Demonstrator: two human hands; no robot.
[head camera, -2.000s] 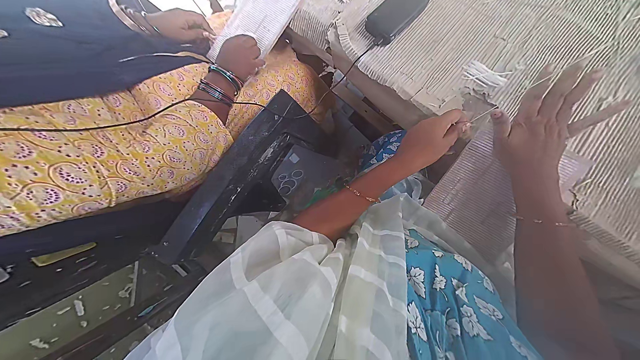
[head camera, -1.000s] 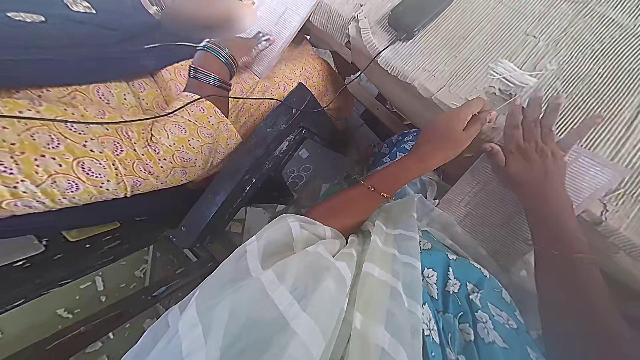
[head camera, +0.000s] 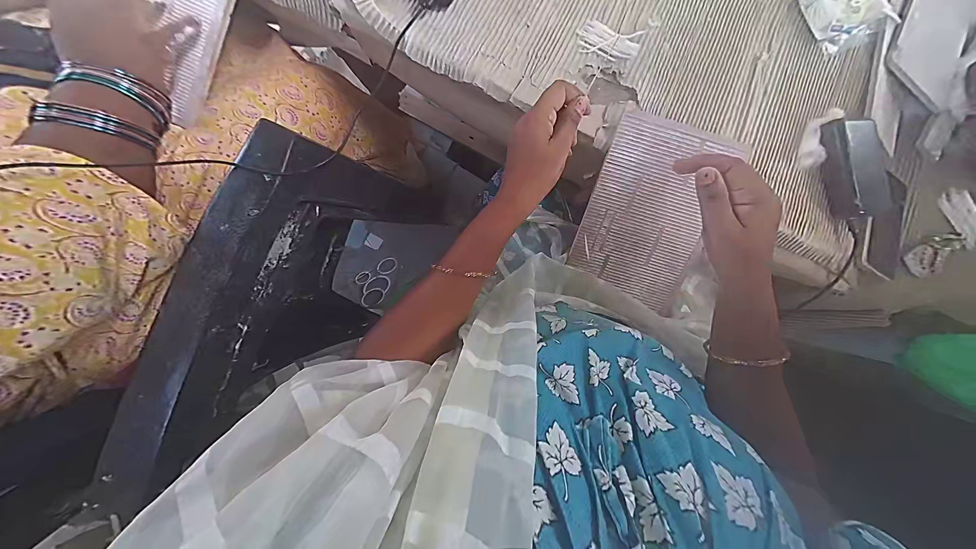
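My left hand (head camera: 545, 137) is raised at the near edge of a ribbed worktop (head camera: 717, 69), thumb and forefinger pinched together; whether a thin strand is between them cannot be told. A ridged, pale sheet (head camera: 637, 206) slants from the worktop's edge towards my lap, between my hands. Over its right side is my right hand (head camera: 740, 206), fingers curled and thumb tip close to the forefinger; no held thing can be made out. A small bundle of white strands (head camera: 610, 42) lies on the worktop beyond my left hand.
At left, another person's hand with bangles (head camera: 114, 99) is by a similar ridged sheet (head camera: 202, 61). A black cable (head camera: 191, 162) crosses above a dark frame (head camera: 252, 229). On the right are a black box-shaped device (head camera: 858, 168) with a cord and a clear plastic packet (head camera: 839, 19).
My right hand has drawn back from the worktop and curled its spread fingers; the ridged sheet beneath shows more. My hands are farther apart. The view has shifted to the right.
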